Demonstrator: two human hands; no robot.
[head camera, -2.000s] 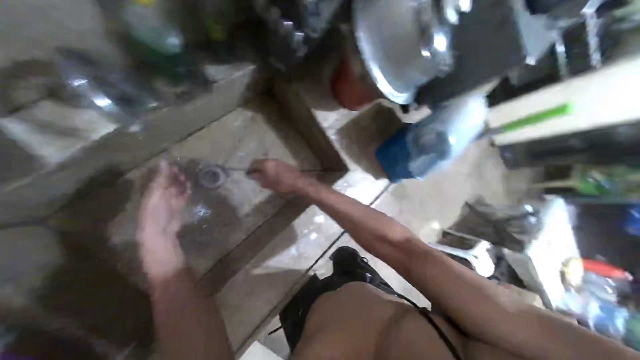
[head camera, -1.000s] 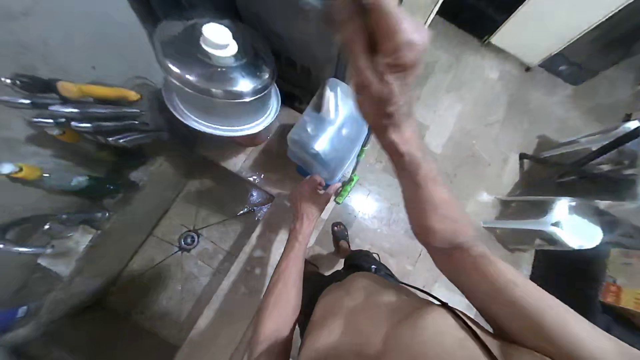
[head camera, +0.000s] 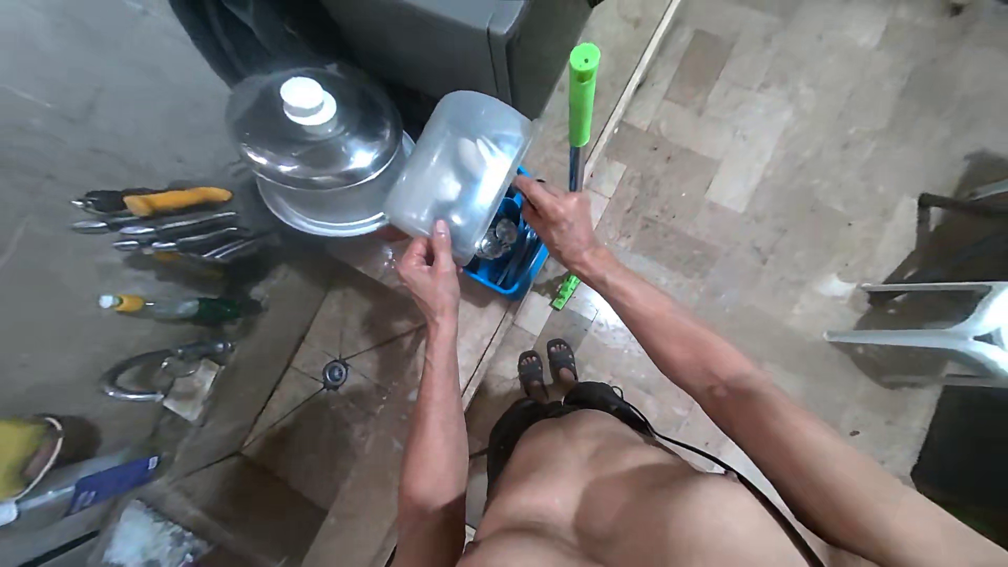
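A translucent plastic lid (head camera: 465, 173) is tilted up over a blue plastic basket (head camera: 504, 287) that holds spoons and other small items. My left hand (head camera: 433, 272) grips the lid's lower edge, thumb on top of its surface. My right hand (head camera: 559, 220) is at the lid's right edge beside the basket's rim, its fingertips partly hidden, so what it grips is unclear. Just left of the lid stands a metal pot (head camera: 327, 205) under a shiny domed lid (head camera: 331, 142) with a white knob.
A tiled sink with a drain (head camera: 335, 373) lies left of my left forearm, a faucet (head camera: 157, 374) behind it. Knives and utensils (head camera: 173, 224) and a bottle (head camera: 177, 307) line the wall side. A green-handled pole (head camera: 582, 102) stands beyond my right hand. A white plastic chair (head camera: 945, 323) is at right.
My right hand has come down from high in the view to the basket. The plastic lid is now tilted, showing the basket's contents. Two seconds ago both hands were over the sink.
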